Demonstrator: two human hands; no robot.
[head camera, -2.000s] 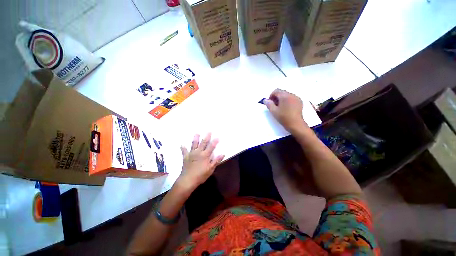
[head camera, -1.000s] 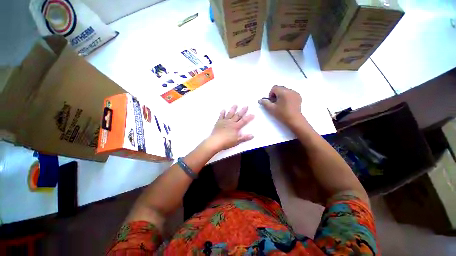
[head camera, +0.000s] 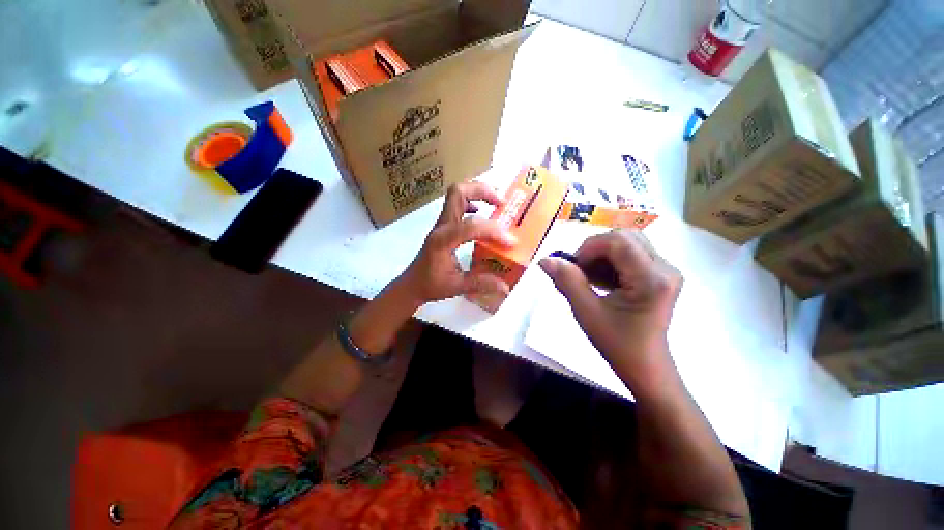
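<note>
My left hand (head camera: 455, 254) holds the orange retail box (head camera: 535, 212), fingers on its left side and thumb at its lower end. The box stands on the white table in front of me, its orange face towards me. My right hand (head camera: 626, 290) is just right of the box, thumb and index finger pinching a small dark thing (head camera: 562, 255) near the box. Most of that thing is hidden in the fingers, so I cannot tell what it is. A flat orange and white printed carton (head camera: 611, 197) lies behind the box.
An open brown carton (head camera: 430, 140) with orange boxes inside stands behind my left hand. A black smartphone (head camera: 267, 221) and a blue tape dispenser (head camera: 252, 153) lie at left. Closed brown cartons (head camera: 771, 155) stand at right. A white and red can (head camera: 721, 39) is at the back.
The view has turned left. My left hand has left the bare tabletop and taken hold of the orange box. My right hand has come to the box with the small dark thing still pinched.
</note>
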